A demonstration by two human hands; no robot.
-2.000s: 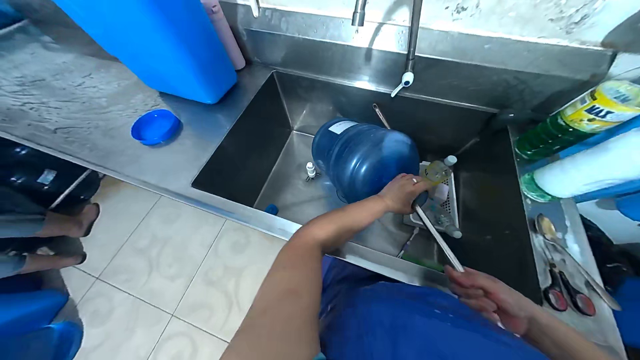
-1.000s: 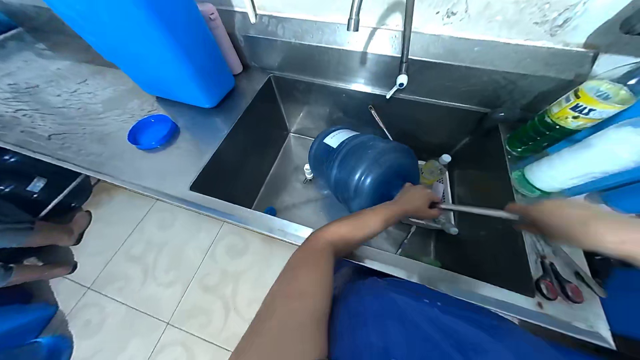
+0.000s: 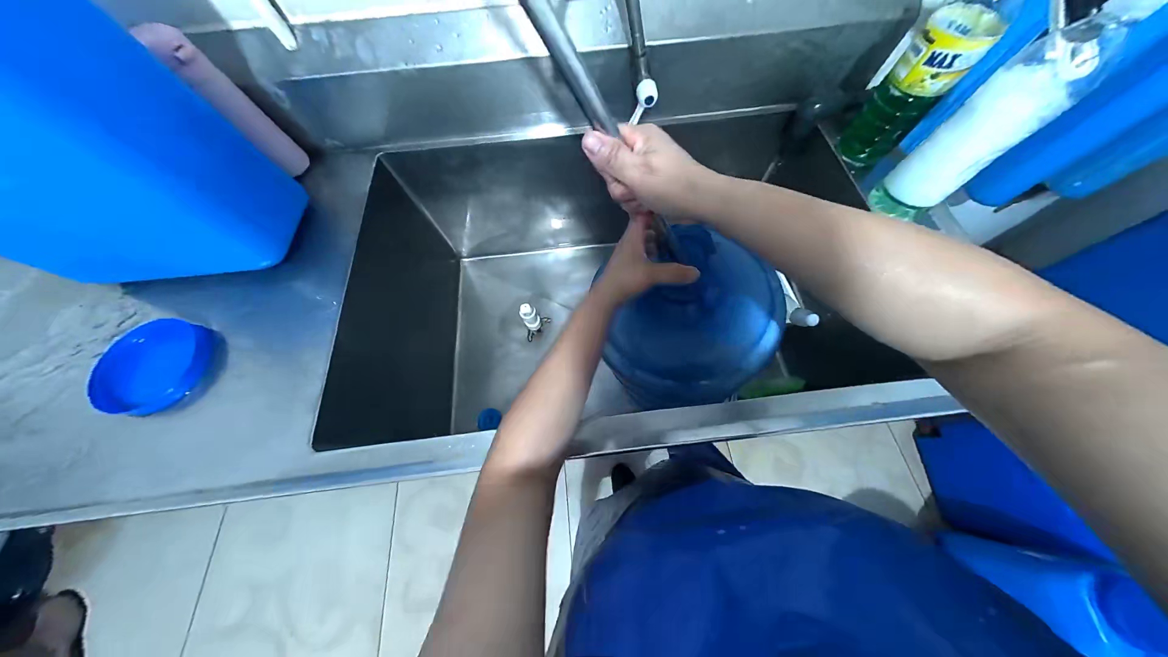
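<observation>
A translucent blue water jug (image 3: 693, 338) stands upright in the steel sink (image 3: 511, 356), its neck toward me. My right hand (image 3: 643, 169) grips a grey metal rod (image 3: 570, 68) just above the jug's neck; the rod rises toward the wall and its lower end runs down at the mouth. Just below, my left hand (image 3: 639, 260) is at the neck, fingers around the rod's lower part and thumb stretched over the jug's top. How firmly the left fingers close is partly hidden.
Left of the sink are a blue bowl (image 3: 153, 367), a big blue container (image 3: 137, 155) and a pink bottle (image 3: 224, 96). A faucet (image 3: 639, 55) hangs behind. Green-liquid bottles (image 3: 899, 100) stand right. In the basin lie a small white fitting (image 3: 530, 318) and a blue cap (image 3: 490, 420).
The jug has gone from lying on its side to standing upright. Both hands have moved to its neck, and the rod has swung from sideways to steep. The view has shifted closer.
</observation>
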